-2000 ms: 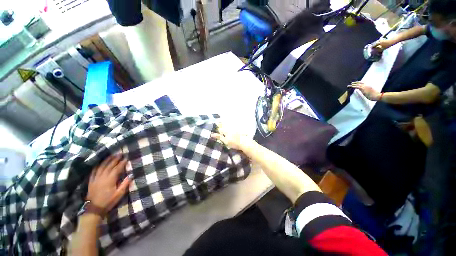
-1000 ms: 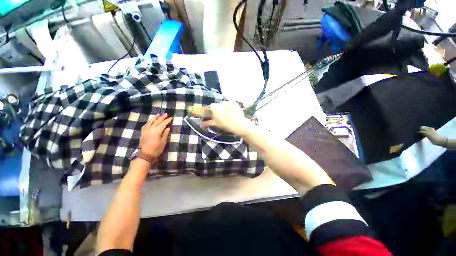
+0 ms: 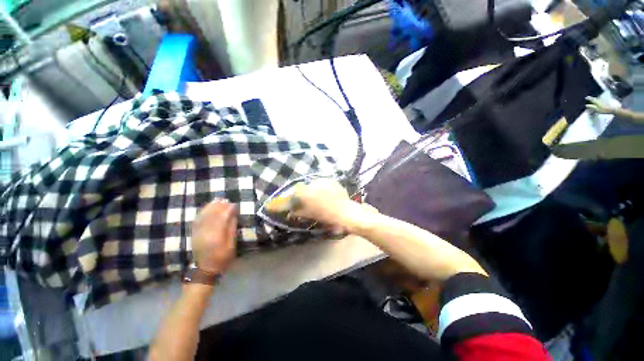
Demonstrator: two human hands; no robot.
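Observation:
A black-and-white checked garment [image 3: 155,211] lies outside up, rumpled at its far left, over the table and its padded board. My right hand [image 3: 321,204] is closed around the tan handle of the steam iron [image 3: 286,224], whose soleplate rests on the garment's right part, on a patch with slanted checks. My left hand [image 3: 215,236] is on the garment's near side, left of the iron. It is blurred with its fingers bunched, and whether it pinches cloth does not show.
The white-covered table [image 3: 311,84] carries a dark board end [image 3: 256,115]. A dark brown-purple pad [image 3: 424,190] is at right. A black hose [image 3: 359,134] rises from the iron. A blue upright piece [image 3: 169,65] stands behind. Another person's hand [image 3: 600,106] is at the dark-covered table [image 3: 522,120].
The right hand has taken the iron from the pad and moved it onto the garment, then nearer its front edge. The left hand has shifted nearer the front edge. The view has swung.

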